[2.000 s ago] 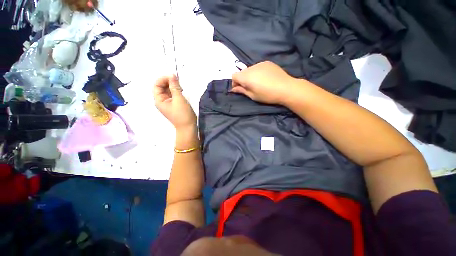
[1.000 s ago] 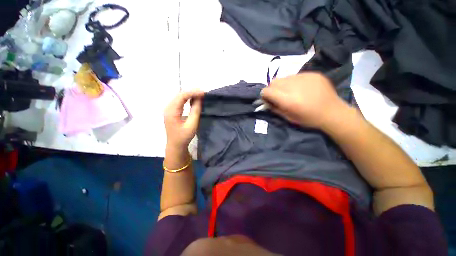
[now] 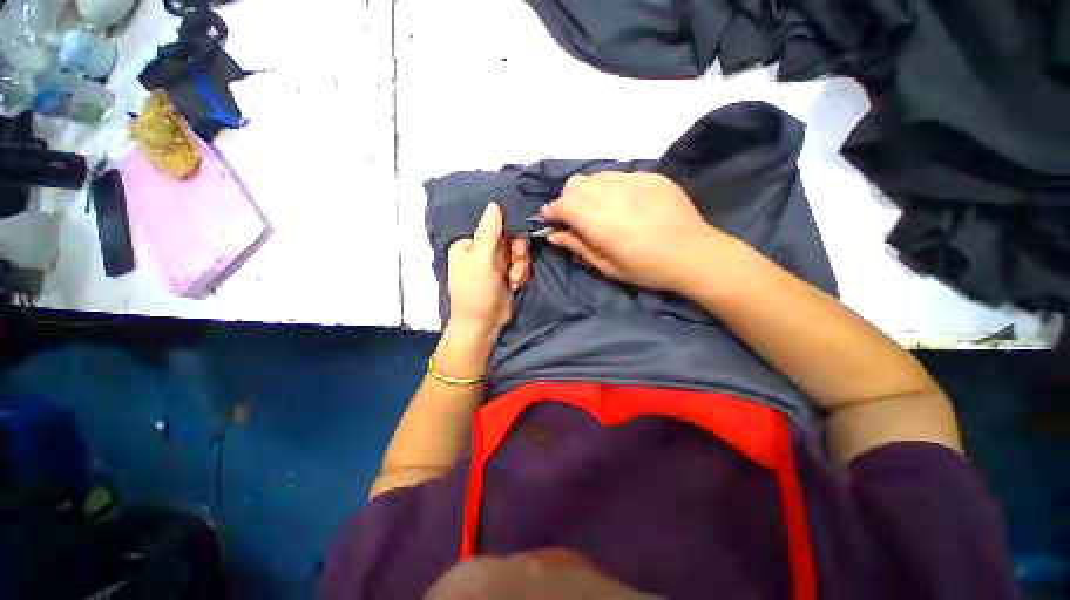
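A dark grey skirt (image 3: 657,334) lies on the table edge and over my front, its upper edge bunched around my hands. My right hand (image 3: 628,229) is closed around thread snips (image 3: 540,230); only the metal tips show, pointing left at the cloth. My left hand (image 3: 483,272) lies just left of the tips, index finger extended and other fingers curled on the skirt cloth, pinching it. The tips are close to my left fingertips. Whether a thread is between them cannot be seen.
A pile of dark garments (image 3: 986,141) lies at the right and far side of the white table (image 3: 317,152). At left are a pink packet (image 3: 200,223) with a gold-yellow lump (image 3: 166,136), a black slab (image 3: 113,223), dark scraps (image 3: 194,76) and clear bottles (image 3: 70,96).
My left hand has come from off the cloth onto the skirt, then towards my right hand. The snips' tips now show beside my left fingers. The white label is no longer visible.
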